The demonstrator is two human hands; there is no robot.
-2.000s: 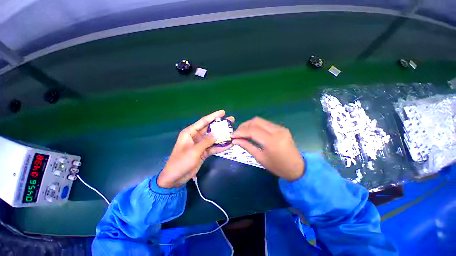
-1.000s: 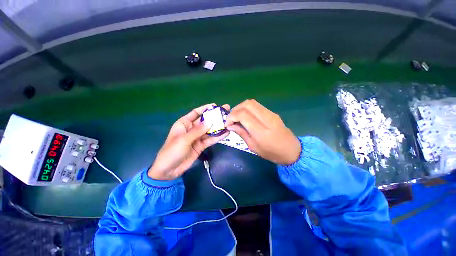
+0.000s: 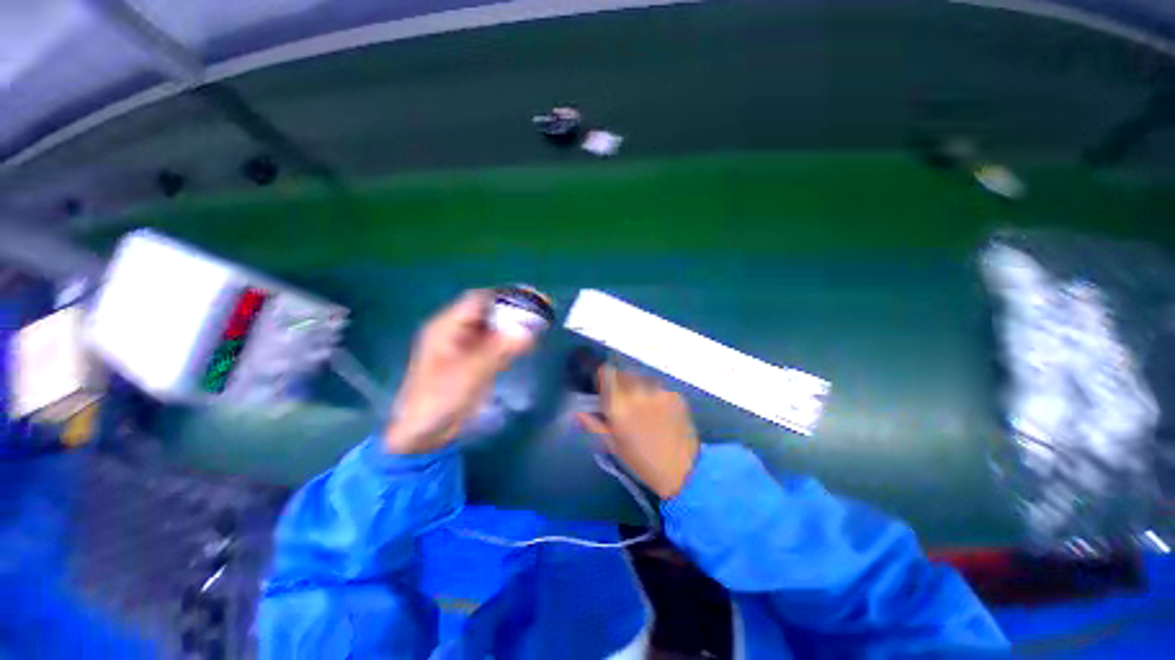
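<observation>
My left hand holds a round circuit board assembly with a white square face, tilted, between thumb and fingers. My right hand is low at the centre, its fingertips on a round black piece at the end of the white cable. The picture is blurred; the exact grip is hard to see. The white adhesive pad sheet lies flat on the bench, beyond and to the right of my right hand.
A white bench power supply stands at left. A disc with a silver-white square lies at the back. Dark discs lie back left. A white heap of small parts lies on clear plastic at right.
My hands have moved apart. My right hand has left the assembly and come down to the black piece; my left keeps the assembly. The pad sheet is now uncovered. The view has shifted right.
</observation>
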